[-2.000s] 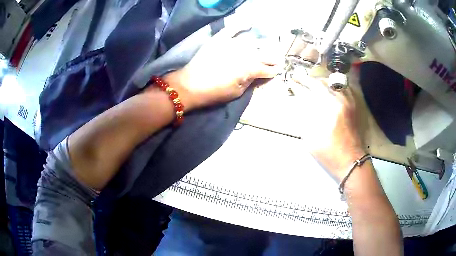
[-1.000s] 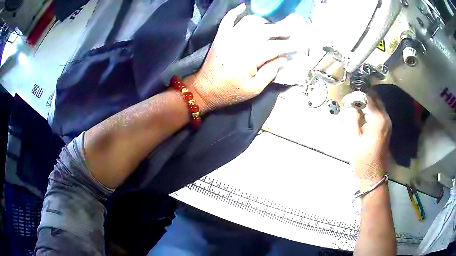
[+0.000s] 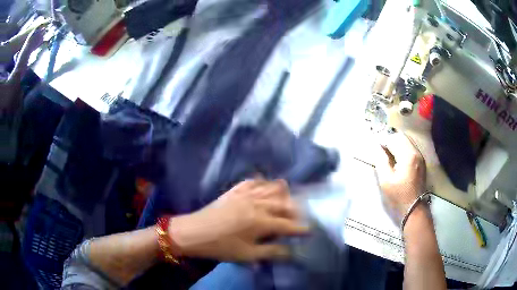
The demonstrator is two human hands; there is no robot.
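Note:
The garment front panel [image 3: 212, 102], navy with pale grey backing and narrow dark bands, lies blurred across the table's left part and hangs over its front edge. My left hand [image 3: 244, 218], with a red bead bracelet, is blurred on the bunched navy cloth at the front edge; whether its fingers grip the cloth is unclear. My right hand [image 3: 403, 173] rests on the white table just in front of the needle area, fingers curled, with no cloth visible in it. The presser foot and needle area [image 3: 378, 110] of the sewing machine [image 3: 476, 85] shows behind it.
Yellow-green thread snips [image 3: 477, 229] lie right of my right wrist. A dark curved cloth piece [image 3: 453, 144] rests under the machine arm. A turquoise bar [image 3: 344, 17] is at the top. A blue plastic crate [image 3: 51, 241] stands below left. White cloth [image 3: 501, 260] hangs at the right end.
My left hand has moved from beside the needle down to the front edge. The panel has shifted away from the needle towards the left and front. My right hand has moved slightly towards the left.

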